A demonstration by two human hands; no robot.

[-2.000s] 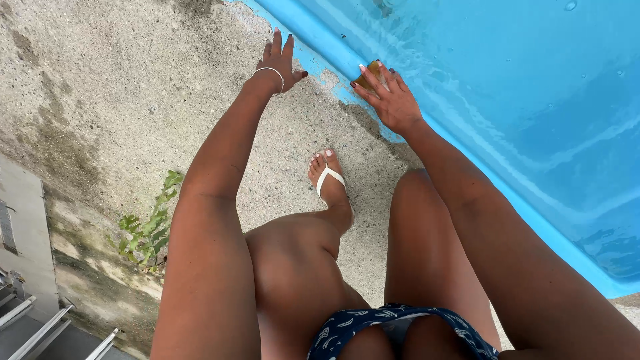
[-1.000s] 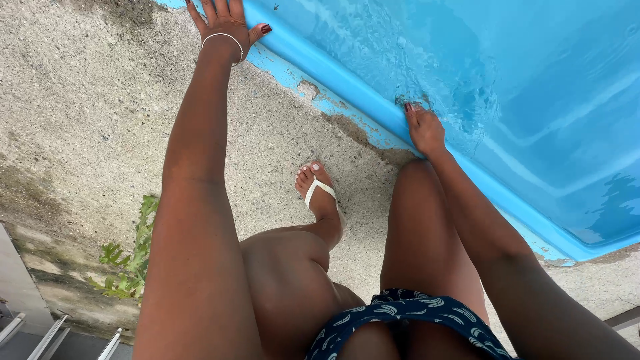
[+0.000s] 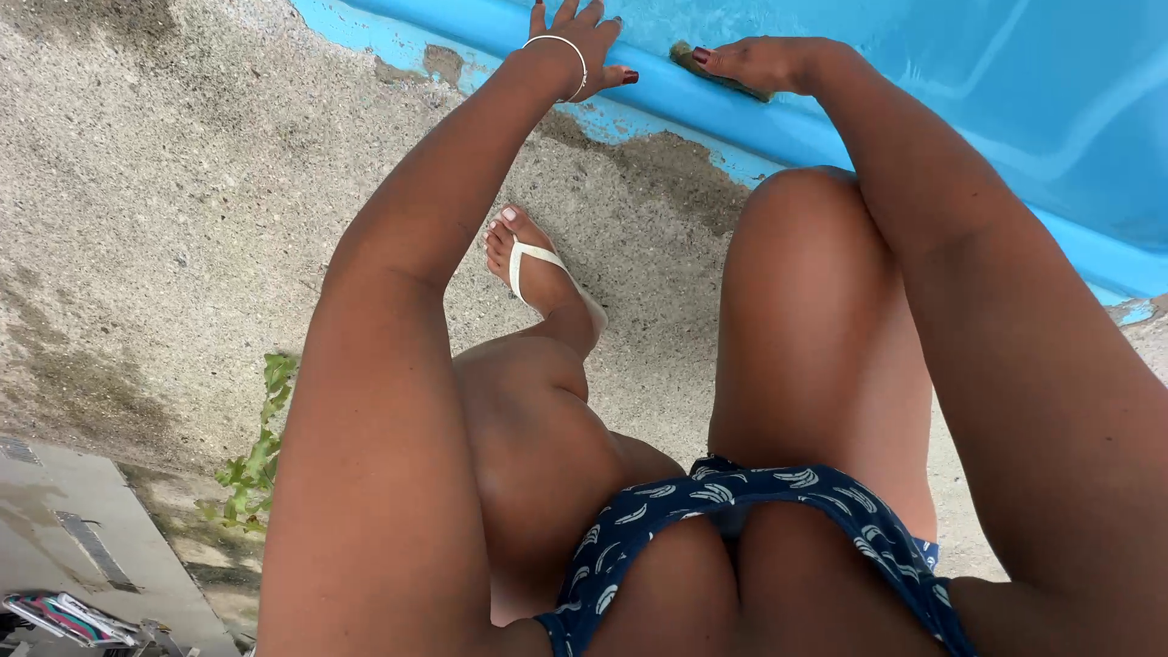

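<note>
My left hand (image 3: 579, 55) lies with fingers spread on the rounded rim of a blue pool (image 3: 675, 87), a thin light bracelet round its wrist. To its right, my right hand (image 3: 766, 64) presses a flat, dark greenish-brown sponge or scrubbing pad (image 3: 721, 75) against the inner side of the same rim. The thumb lies over the pad; the other fingers are mostly hidden. Water (image 3: 1031, 82) shows in the pool beyond the hands.
Rough concrete floor (image 3: 210, 201) runs along the pool, with peeling blue paint at its edge. My foot in a white flip-flop (image 3: 538, 265) stands on it. A green plant (image 3: 255, 474) grows at lower left, near a grey panel (image 3: 82, 529) and a folded striped item (image 3: 68, 619).
My right hand has come up from the water's edge onto the rim, where the pad shows again. My left hand has moved from the floor beside the pool onto the rim.
</note>
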